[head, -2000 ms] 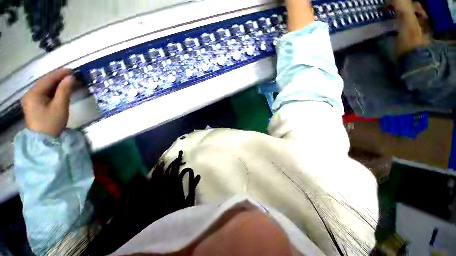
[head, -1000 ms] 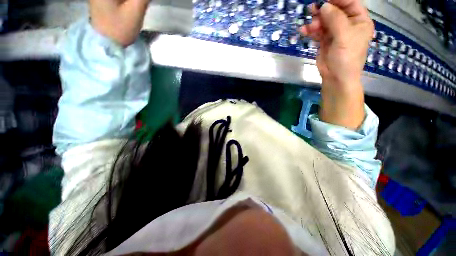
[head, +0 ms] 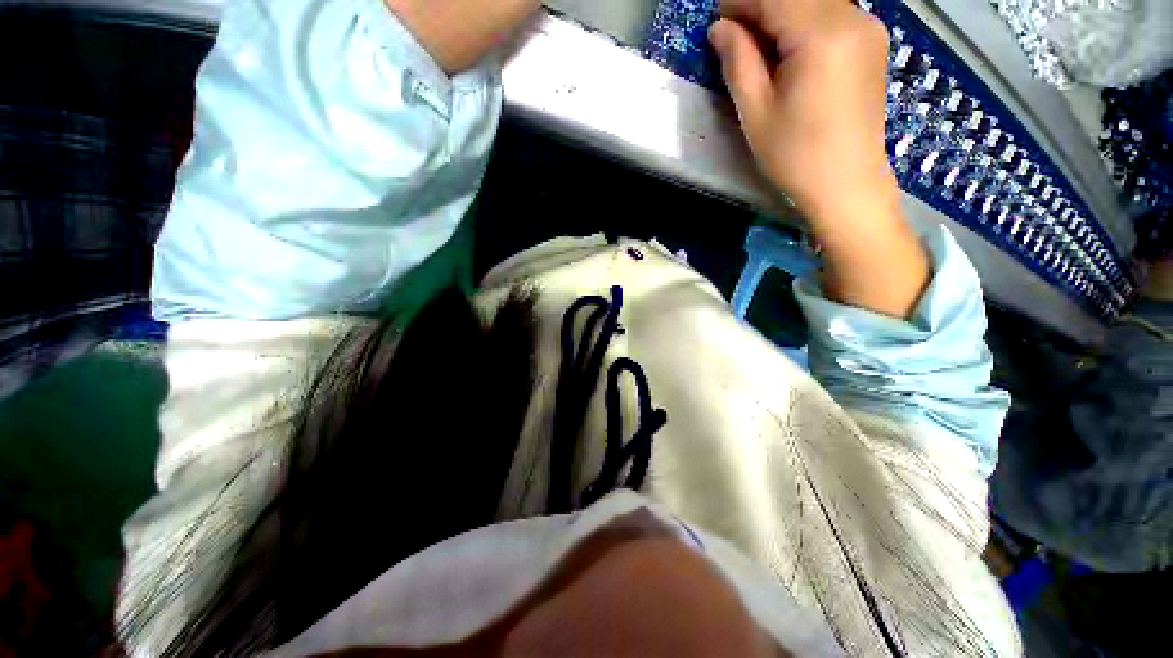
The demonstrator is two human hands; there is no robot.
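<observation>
A long blue circuit board panel (head: 991, 180), crowded with shiny parts, runs from the top middle down to the right between metal rails. My right hand (head: 810, 97) is over the panel near the top edge, thumb and fingers bent, its fingertips cut off or hidden; whether it holds a part cannot be told. My left hand (head: 466, 26) is at the top edge, left of the panel; only its wrist and heel show and its fingers are out of the picture.
The white metal rail (head: 618, 97) passes in front of my body. A silvery heap in clear plastic (head: 1106, 39) lies at the upper right, with a dark speckled heap (head: 1138, 142) below it. A light blue stool (head: 772, 264) is under the rail. Another person's dark sleeve (head: 1093, 437) shows at right.
The view has turned, so the panel now slopes down to the right and the heaps show. My left hand has shifted right in the picture, closer to my right hand, which has turned over the panel.
</observation>
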